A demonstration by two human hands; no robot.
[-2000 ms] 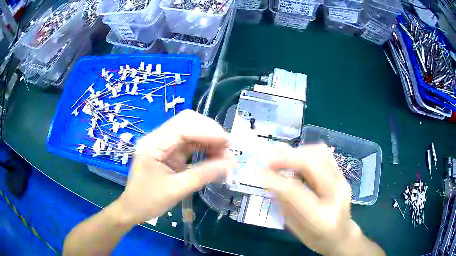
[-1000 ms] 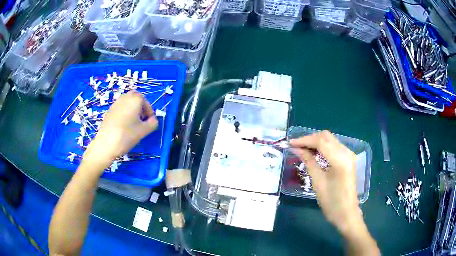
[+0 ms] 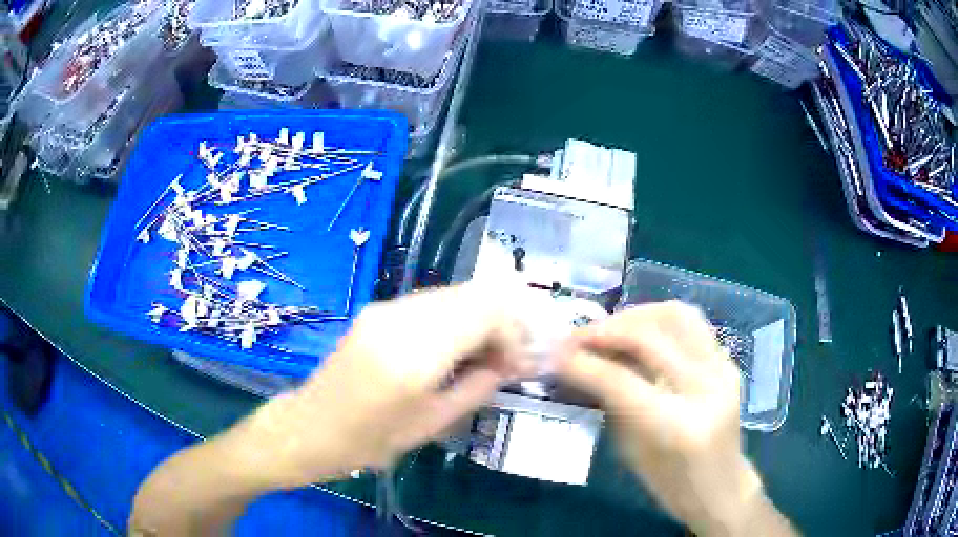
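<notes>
My left hand (image 3: 436,362) and my right hand (image 3: 667,388) meet over the silver-white metal fixture (image 3: 557,236), fingertips almost touching. Both pinch a small pale piece, seemingly a wired part (image 3: 542,364); it is blurred and its lead cannot be made out. The hands cover the fixture's front half. The blue tray (image 3: 394,157) at left holds many white blocks on thin leads. The clear plastic box (image 3: 772,367), right of the fixture, holds jumbled parts and is partly hidden by my right hand.
Clear air hoses (image 3: 436,178) curve left of the fixture. Stacked clear boxes (image 3: 394,47) line the far edge. At right are a blue and clear tray stack (image 3: 856,173), a steel ruler (image 3: 823,299), slim metal sticks (image 3: 901,330) and a loose part pile (image 3: 868,420).
My left hand has moved from the blue tray rightwards to over the fixture. My right hand has moved left and down to meet it. The view has shifted slightly.
</notes>
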